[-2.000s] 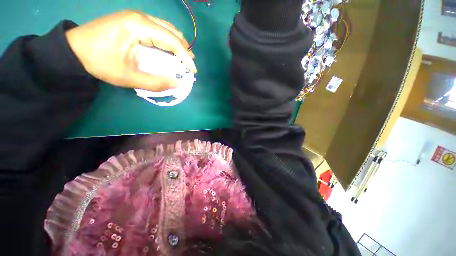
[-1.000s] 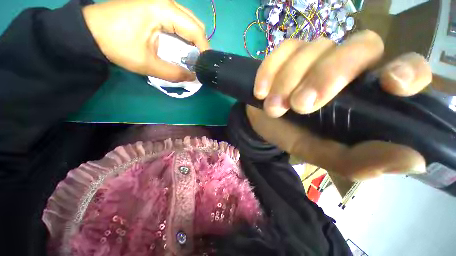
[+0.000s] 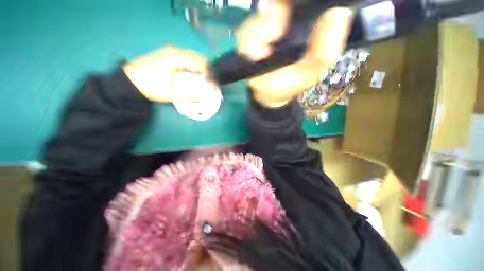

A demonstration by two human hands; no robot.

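Note:
The view is blurred. My left hand [image 3: 167, 71] is closed around a round white plastic housing [image 3: 199, 106] held over the green mat [image 3: 79, 47] near its front edge. My right hand [image 3: 297, 58] grips a thick black electric screwdriver [image 3: 233, 67]. It lies slanted, with its front end at the right side of my left hand, close to the housing. Whether its tip touches the housing or a screw cannot be told.
A pile of wired motors [image 3: 339, 79] lies at the right, beside a tall cardboard carton [image 3: 395, 90]. A lower open carton [image 3: 390, 190] with white parts stands at the lower right. Part of the screw feeder, blurred, shows at the top [image 3: 212, 13].
The view has shifted. The screwdriver's rear end has swung up, away from the lower right. Both hands keep their holds, and more of the bench and cartons shows.

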